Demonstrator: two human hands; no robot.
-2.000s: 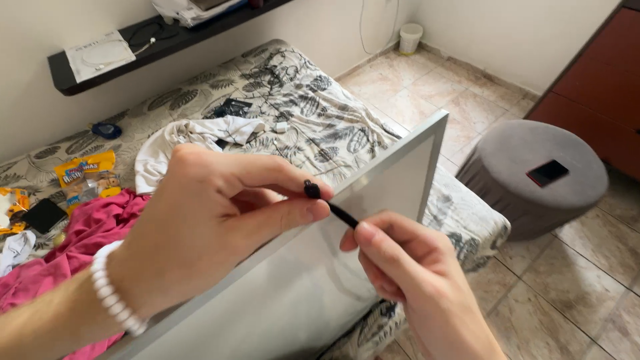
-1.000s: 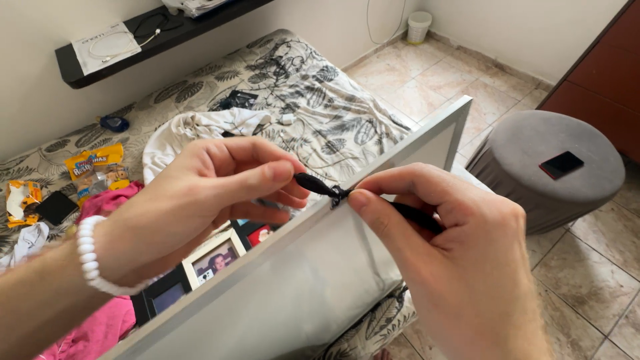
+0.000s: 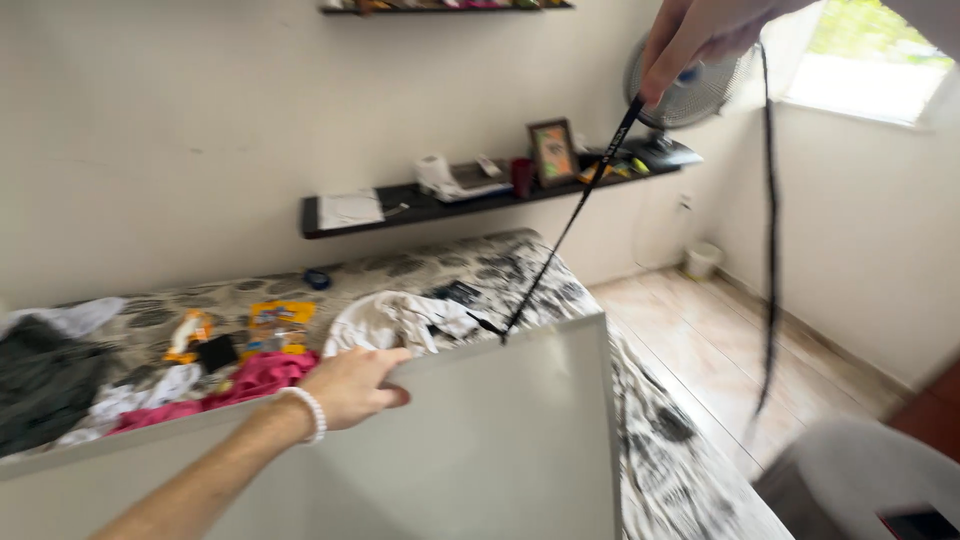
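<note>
My right hand (image 3: 694,45), high at the upper right, grips a black strap (image 3: 574,214). The strap runs taut down to the top edge of a white framed panel (image 3: 480,450), where it is knotted; a short end sticks out to the left of the knot. The strap's other part hangs loose to the right of my hand, blurred. My left hand (image 3: 358,388), with a white beaded bracelet (image 3: 315,416) on the wrist, rests at the panel's top edge, left of the knot. Its fingers are partly spread.
Behind the panel is a bed with a patterned sheet (image 3: 517,259), pink cloth (image 3: 266,379), a white garment (image 3: 382,315) and a yellow packet (image 3: 281,322). A black wall shelf (image 3: 431,217) holds a picture frame (image 3: 553,150) and a fan (image 3: 679,94). A grey stool (image 3: 840,472) bears a phone (image 3: 919,523).
My right hand has risen away from the panel's edge, drawing the strap taut. My left hand has let go of the strap and moved to the panel's edge. The view has tilted up.
</note>
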